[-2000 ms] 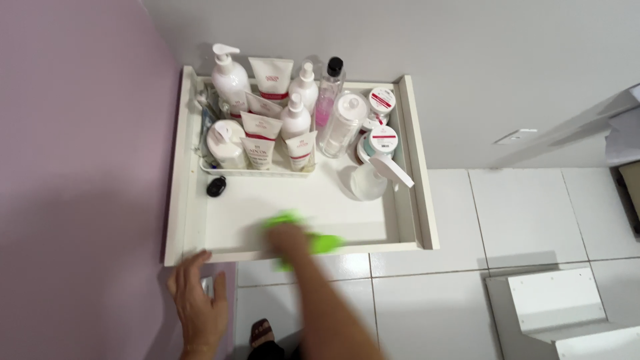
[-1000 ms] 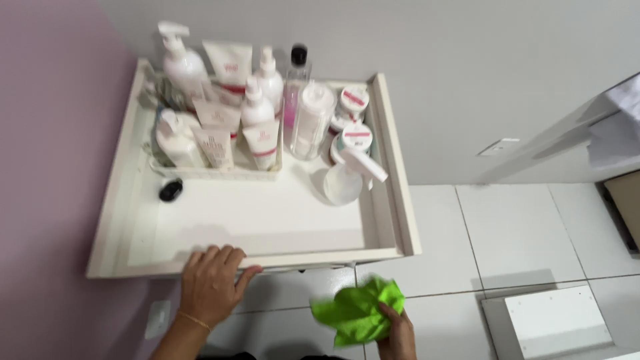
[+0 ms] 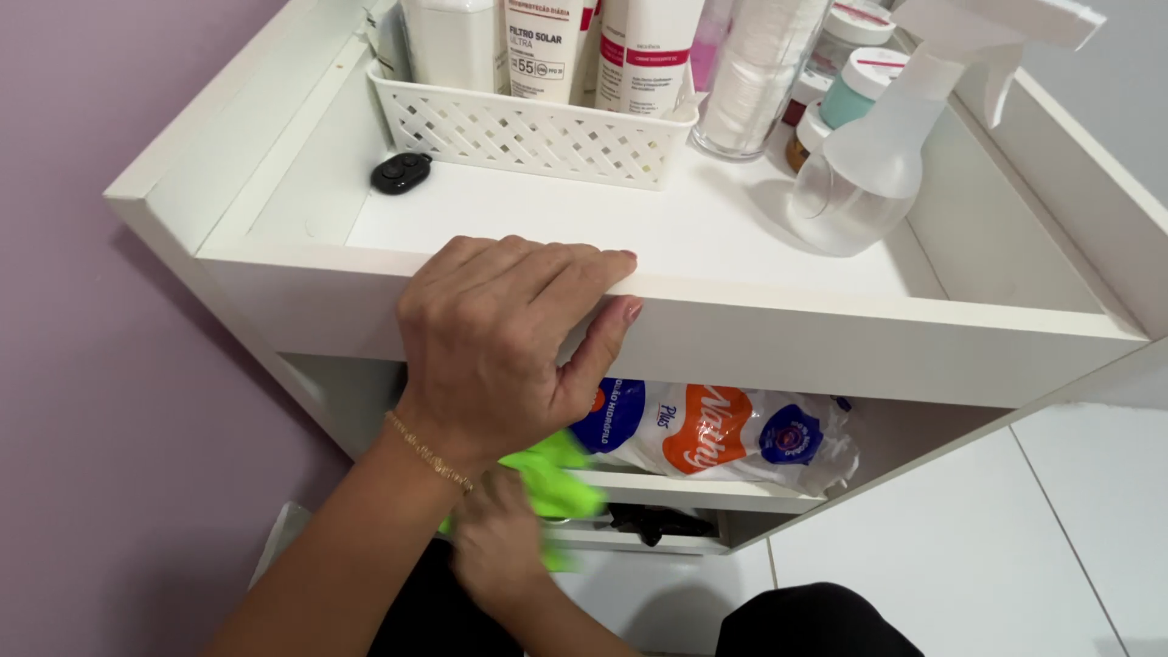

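My left hand [image 3: 497, 342], with a bracelet at the wrist, rests over the front rim of the white cabinet's top tray [image 3: 776, 342], fingers hooked on the edge. Below it, my right hand [image 3: 497, 538] holds a bright green cloth [image 3: 557, 484] against the front of a lower shelf; both are blurred. In the tray stand a white lattice basket [image 3: 538, 137] of tubes and bottles, a black oval remote [image 3: 401, 172], a clear spray bottle [image 3: 858, 182], a clear cylinder of cotton pads [image 3: 757, 82] and small lidded jars [image 3: 858, 87].
A plastic cotton package [image 3: 712, 429] lies on the shelf under the tray. Something black [image 3: 657, 522] sits in the compartment beneath. A purple wall [image 3: 119, 411] borders the cabinet at left, with white floor tiles [image 3: 931, 511] at right. My dark-clothed knees show at the bottom.
My right hand has carried the green cloth from inside the tray, past its front right, to the lower shelf. My left hand stays at the front rim. The view has moved much closer and lower.
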